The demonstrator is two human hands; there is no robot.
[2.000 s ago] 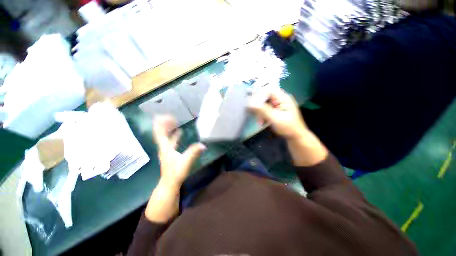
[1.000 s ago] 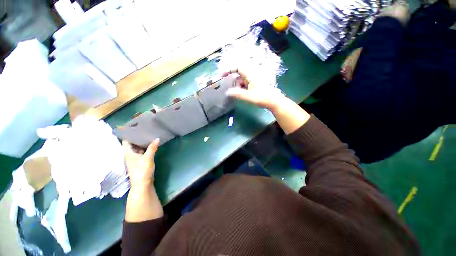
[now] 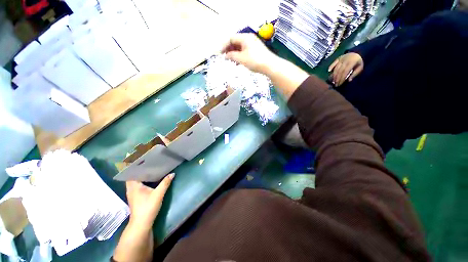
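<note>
Three open boxes [image 3: 191, 139] stand side by side in a slanting row on the dark-green table, greyish outside with brown cavities. My left hand [image 3: 146, 202] is at the front of the leftmost box, thumb and fingers spread; its fingertips are partly hidden at the box's lower edge, so I cannot tell whether it grips. My right hand [image 3: 245, 50] reaches to the back edge of the shiny pile of small clear packets [image 3: 238, 82], fingers curled down; what is between them cannot be made out.
Closed white boxes [image 3: 77, 77] stand in rows on a tan cardboard sheet [image 3: 105, 105]. White blanks [image 3: 66, 204] lie at left. A carton stack [image 3: 308, 30] and an orange ball [image 3: 266, 31] are at back right. A person's hand [image 3: 346, 68] rests at right. Paper bits lie on the table.
The separate box seen two seconds ago now stands in the row of three. My right hand has left the row's right end and moved up to the packets. My left hand stays by the left box.
</note>
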